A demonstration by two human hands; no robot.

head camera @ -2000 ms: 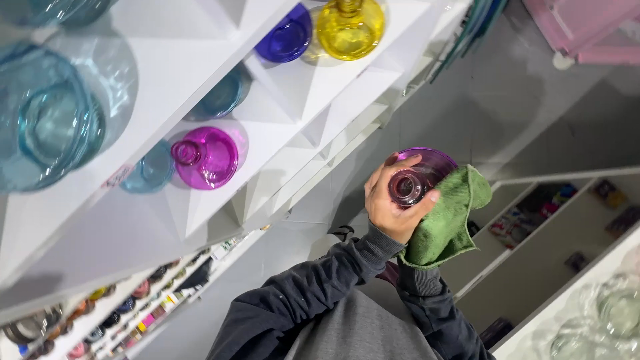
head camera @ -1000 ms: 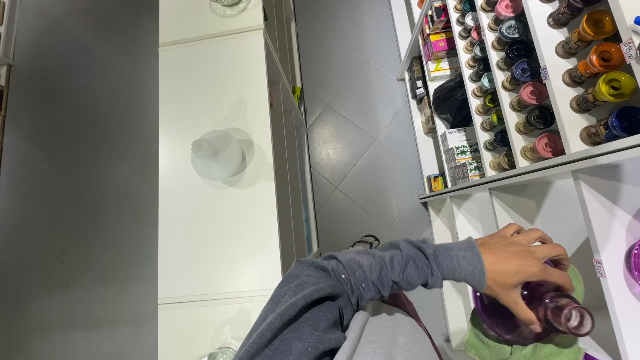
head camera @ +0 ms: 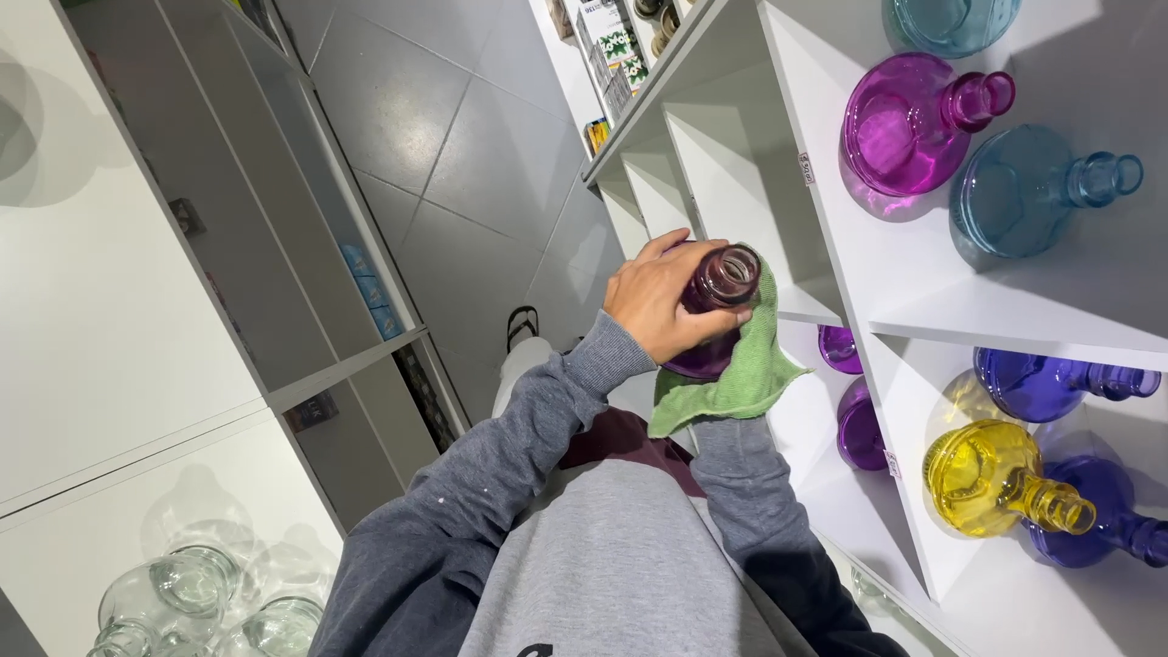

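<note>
A purple glass bottle [head camera: 723, 277] is held in front of my body, its open neck pointing up toward the camera. My left hand [head camera: 659, 297] grips it around the neck and shoulder, the thumb below the rim. A green cloth [head camera: 744, 379] wraps the bottle's right and lower side. My right hand is hidden beneath the cloth; only its grey sleeve shows, running up to the cloth, so its fingers cannot be seen.
White shelves [head camera: 821, 219] on the right hold a magenta bottle [head camera: 903, 128], a teal bottle [head camera: 1017, 192], a yellow bottle [head camera: 985, 479] and blue and purple ones. Clear glass vessels [head camera: 169, 593] stand on a white counter [head camera: 119, 328] at left. Grey tiled floor [head camera: 438, 137] lies between.
The view has swung considerably. The bottle, cloth and left hand, at the lower right one second ago, are now in front of my body. The left hand still holds the bottle.
</note>
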